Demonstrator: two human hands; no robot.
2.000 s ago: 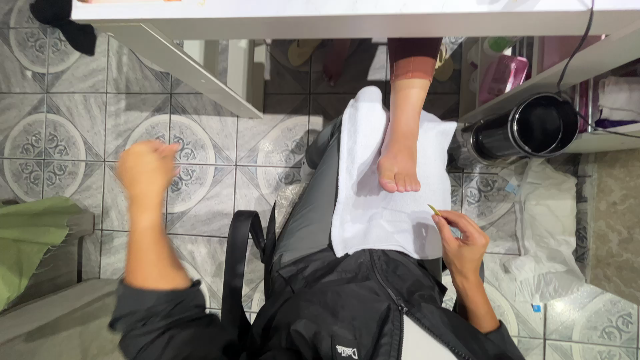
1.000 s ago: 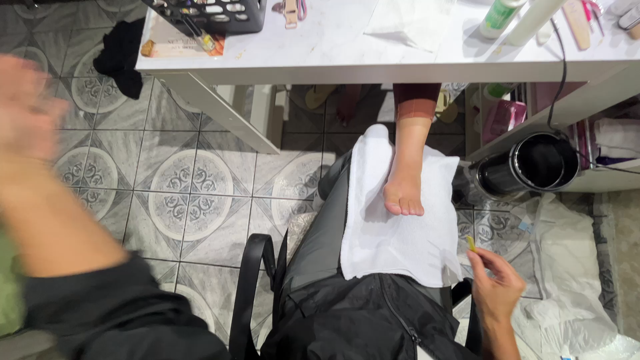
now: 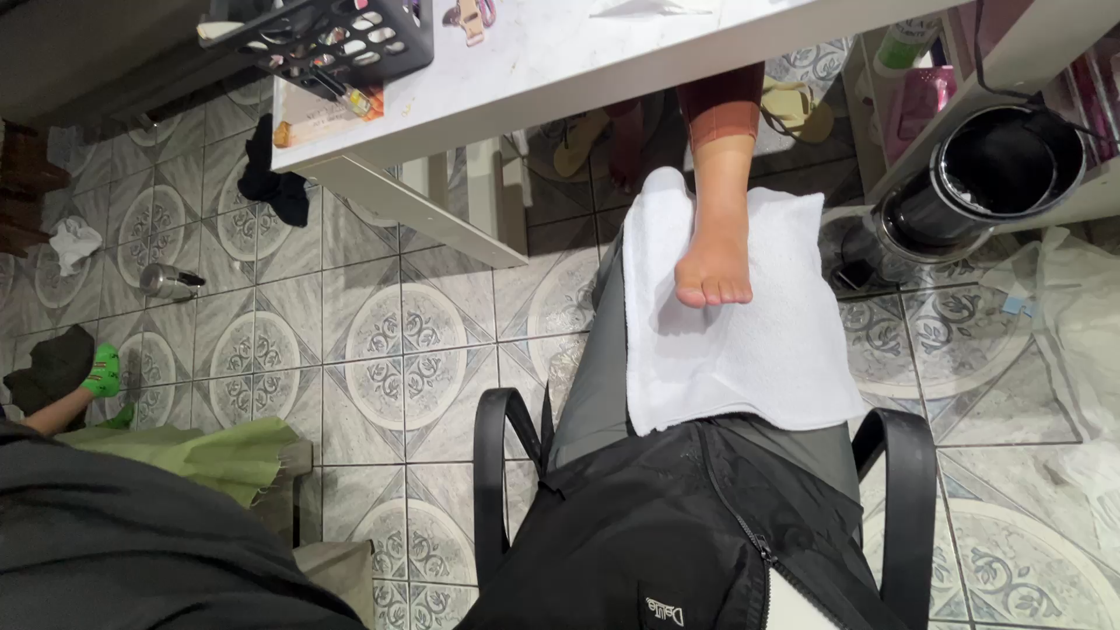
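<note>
Neither of my hands shows in the head view now. Only my dark left sleeve [image 3: 131,525] fills the lower left. A white towel [image 3: 770,350] lies over my legs between the black chair arms. On the towel rests another person's bare foot [image 3: 716,262], toes toward me, with a reddish-brown trouser leg [image 3: 722,109] above it coming from under the white table [image 3: 560,105]. What my hands hold or touch is hidden out of frame.
A black plastic basket [image 3: 350,44] stands on the table's left part. To the right is a black bin [image 3: 1006,166] beside shelves. On the tiled floor lie a dark cloth [image 3: 271,175] and a metallic canister [image 3: 171,282]. A person's foot in a green sock [image 3: 103,372] shows at the left.
My left hand has gone out of view to the left. My right hand, which held a small yellowish thing in both earlier frames, has left the view too. The foot stays on the towel.
</note>
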